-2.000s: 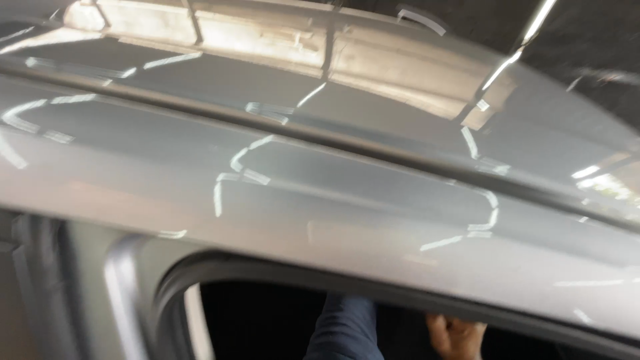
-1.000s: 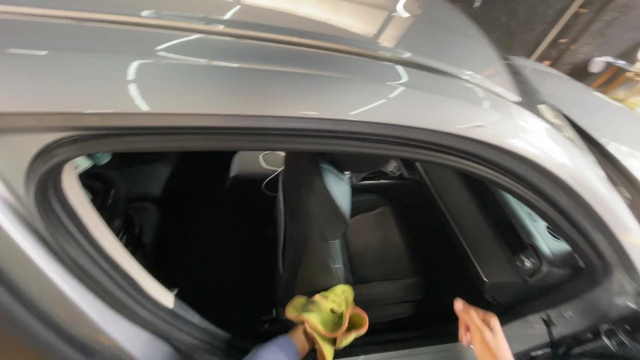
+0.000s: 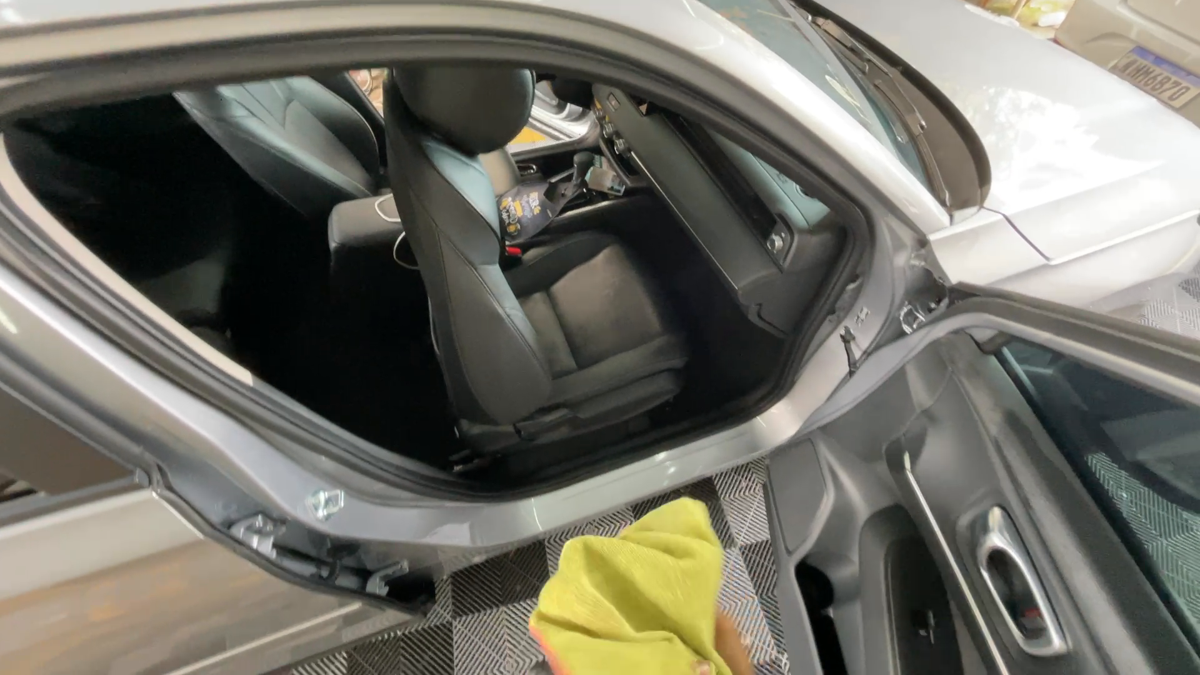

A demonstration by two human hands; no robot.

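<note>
A yellow-green cloth (image 3: 637,581) with an orange edge is bunched at the bottom centre, below the door sill of a silver car (image 3: 647,478). Partly behind its lower right side shows my right hand (image 3: 733,649), gripping the cloth, with a fingertip at its lower edge. I see no part of my left hand; the cloth or the frame's edge hides it. Through the front door opening, a black front seat (image 3: 553,319) stands beyond the cloth, with a printed dark bag (image 3: 527,211) near the gear lever (image 3: 579,169).
The open front door (image 3: 900,506), with a chrome inner handle (image 3: 1022,581), spreads across the lower right. The car's rear side (image 3: 169,581) lies at lower left. Patterned floor tiles (image 3: 506,581) show under the sill. Another vehicle (image 3: 1125,37) stands at upper right.
The view has swung from the roof to the door opening. A second ago the cloth was by my left hand and my right hand was apart from it; now my right hand is at the cloth.
</note>
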